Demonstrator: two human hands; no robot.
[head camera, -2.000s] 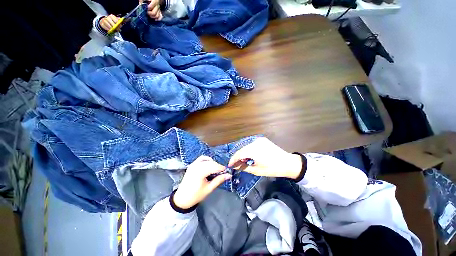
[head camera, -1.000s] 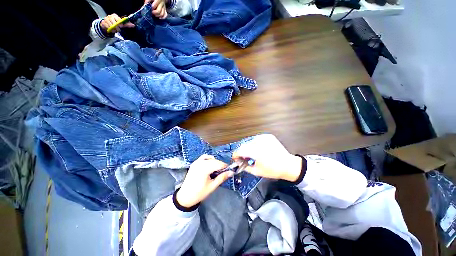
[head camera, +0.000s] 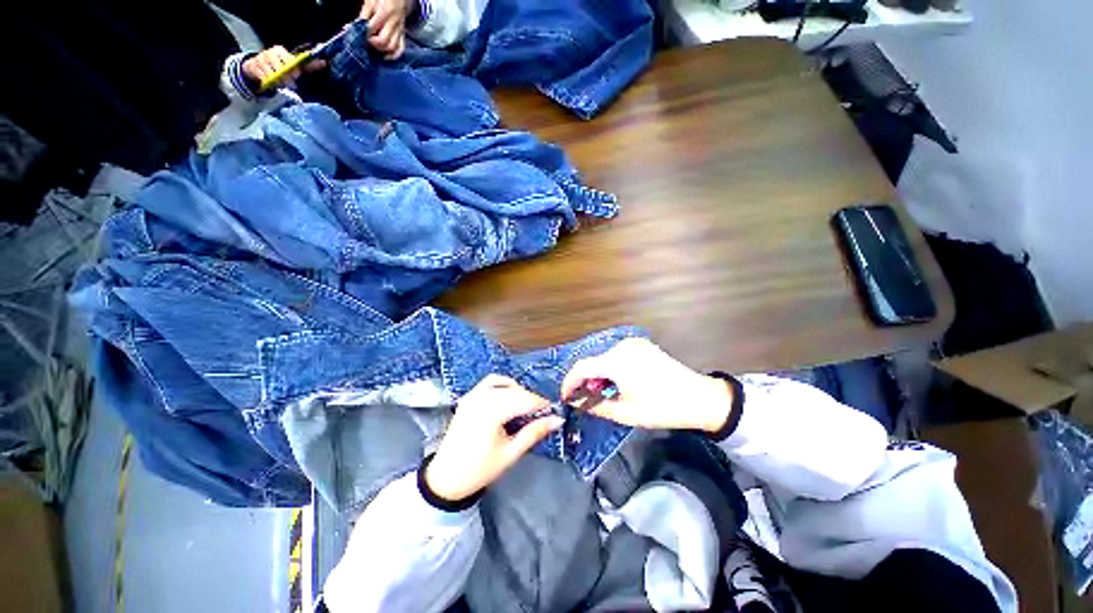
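A blue denim jacket (head camera: 348, 359) lies over my lap and the table's near edge, its paler grey inside turned up. My left hand (head camera: 485, 441) pinches a stitched edge of the jacket between thumb and fingers. My right hand (head camera: 641, 386) is closed close beside it, around small thread snips (head camera: 596, 387); only a pink-red part and a bit of dark metal show. The blades and the exact spot worked on are mostly hidden by the fingers. A stitched denim corner (head camera: 587, 445) hangs just below both hands.
A heap of denim garments (head camera: 396, 216) covers the left of the wood-grain table (head camera: 707, 180). A black phone (head camera: 885, 263) lies at its right edge. Across, a person's hands hold yellow-handled scissors (head camera: 284, 70) and denim. An open cardboard box (head camera: 1001, 371) stands at right.
The snips in my right hand have turned, so the metal seen between the hands is now mostly hidden and the pink-red part shows. Both hands stay in nearly the same place.
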